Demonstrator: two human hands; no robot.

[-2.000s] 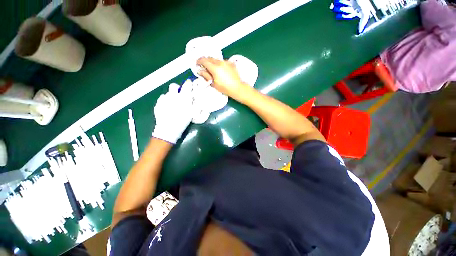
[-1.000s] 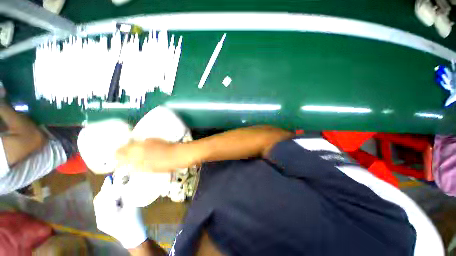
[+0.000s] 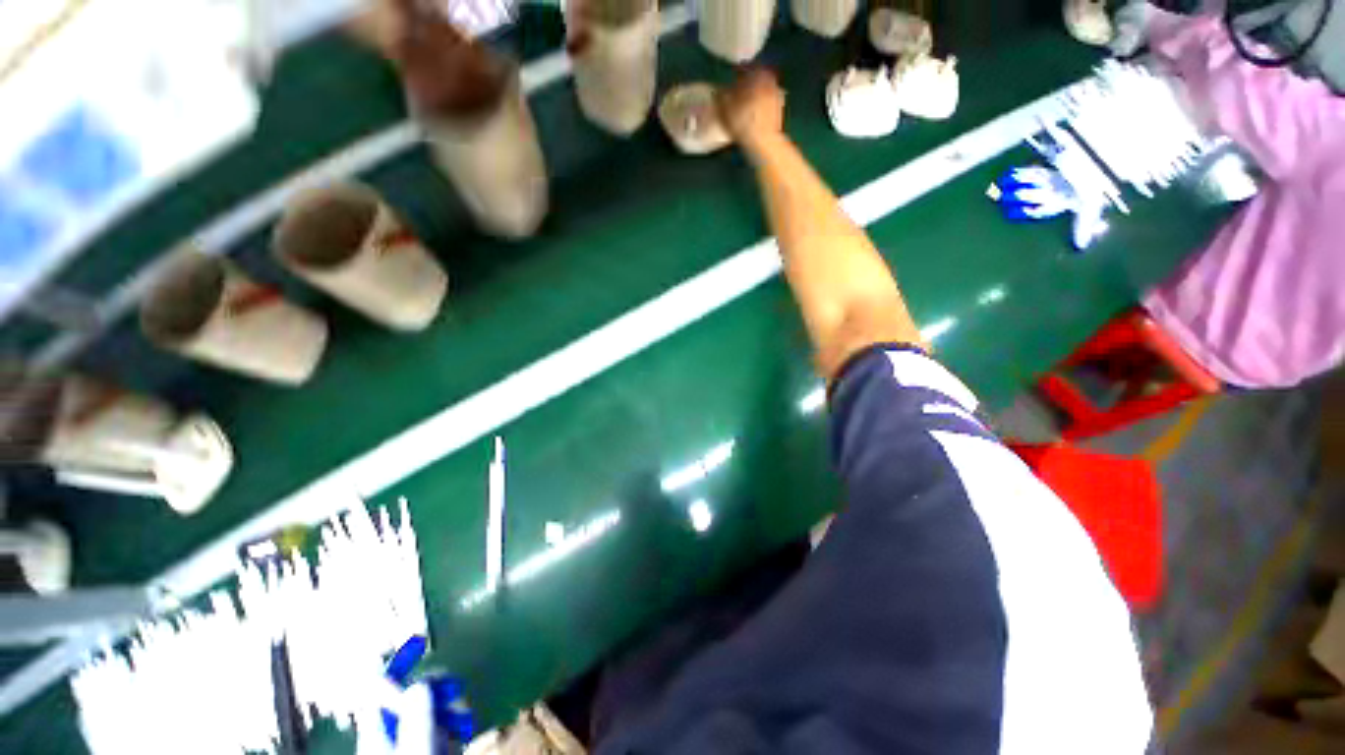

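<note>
My bare right hand (image 3: 754,106) is stretched far across the green bench, beyond the pale rail. Its fingers are bent at the edge of a beige rounded lid piece (image 3: 692,118) and appear to grip it; the fingertips are small and partly hidden. My gloved left hand (image 3: 425,711) is low in the picture, cut off by the bottom edge, beside the dense rows of white strips (image 3: 177,682). Its blue fingers show, but whether it holds anything is unclear. One loose strip (image 3: 496,513) lies apart on the bench.
Beige open cylinders (image 3: 362,254) stand or lean beyond the rail (image 3: 590,351). Finished lids (image 3: 863,102) sit right of my right hand. A dark-handled tool (image 3: 286,693) lies across the strips. A blue-white glove (image 3: 1041,195), a person's pink sleeve (image 3: 1254,280) and red stools (image 3: 1106,509) are at right.
My right hand has moved from the white pieces near my lap to the far side of the bench. My left hand has come beside the strips. The view has turned, showing more cylinders.
</note>
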